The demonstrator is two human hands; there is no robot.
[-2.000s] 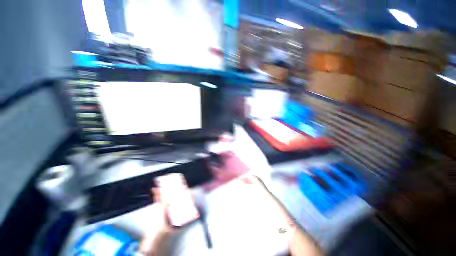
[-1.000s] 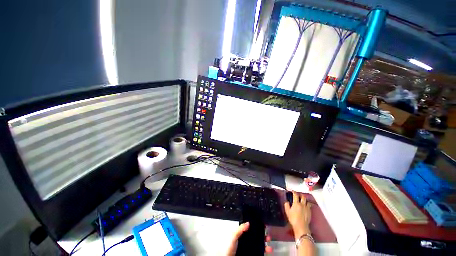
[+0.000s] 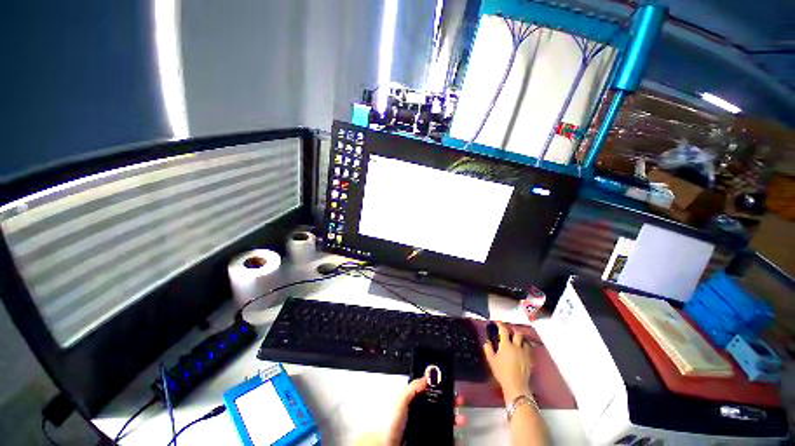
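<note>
My left hand holds a black smartphone upright at the bottom centre, thumb on its left edge. The phone's dark screen shows a small white ring near the top. My right hand rests on a small black mouse on a dark red pad. The monitor stands behind the black keyboard and shows a white window. The phone's top overlaps the keyboard's lower right part.
A blue test unit with a cable lies at lower left, beside a black USB hub with blue lights. White rolls stand behind. A printer stands at right, with a notebook on a red tray and blue holders.
The phone's screen was black and now shows a white ring. The view has shifted slightly. My right hand stays on the mouse.
</note>
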